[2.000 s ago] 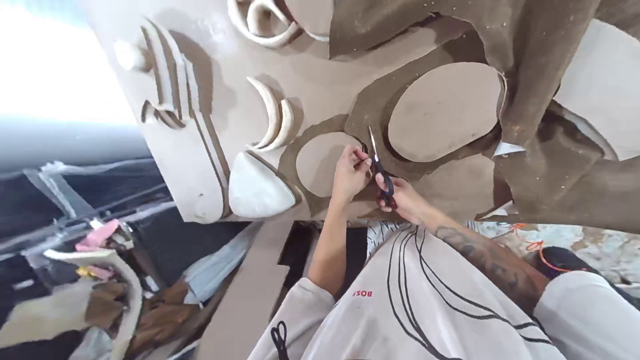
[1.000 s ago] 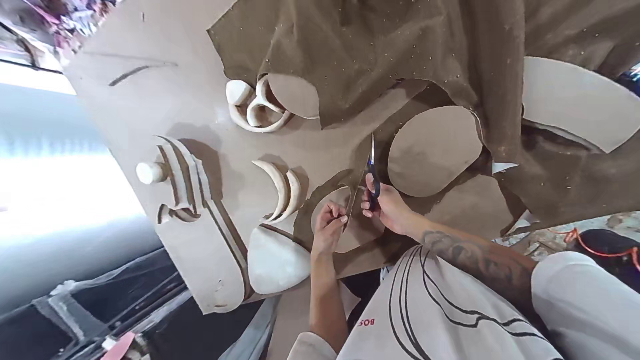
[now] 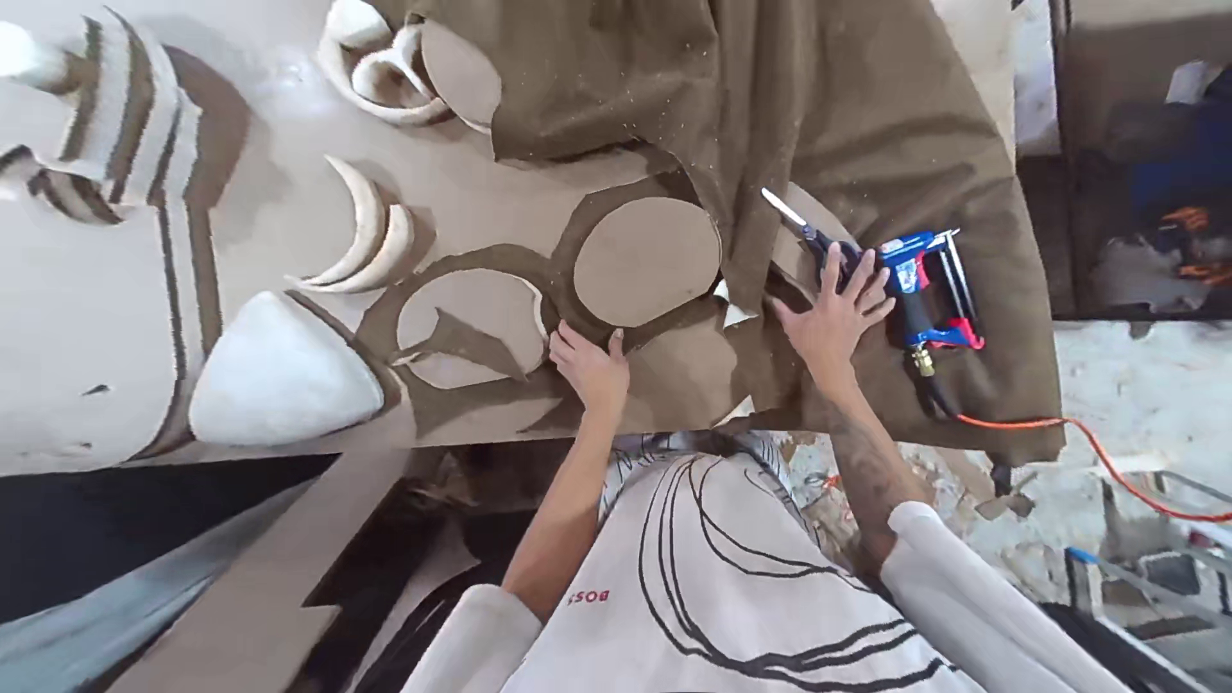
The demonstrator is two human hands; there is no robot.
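My left hand (image 3: 591, 368) rests, fingers apart, at the right edge of a tan oval piece (image 3: 462, 306) that has a loose brown fabric scrap (image 3: 467, 339) lying on it. Just right of that, a larger tan oval (image 3: 647, 262) lies on brown fabric. My right hand (image 3: 835, 313) is spread flat on the brown fabric, its fingertips at the dark handles of scissors (image 3: 797, 217) and close to a blue and red pneumatic stapler (image 3: 929, 289). Whether the fingers still touch the scissors, I cannot tell.
Curved foam pieces (image 3: 371, 236), a white rounded triangular pad (image 3: 284, 375) and striped strips (image 3: 130, 111) lie on the left side. Bunched brown fabric (image 3: 626, 77) covers the back and right. An orange air hose (image 3: 1092, 433) runs from the stapler over the table's right front.
My right hand has moved right, away from the ovals, and the scissors now lie on the fabric at its fingers. The view has shifted right, bringing the stapler into sight.
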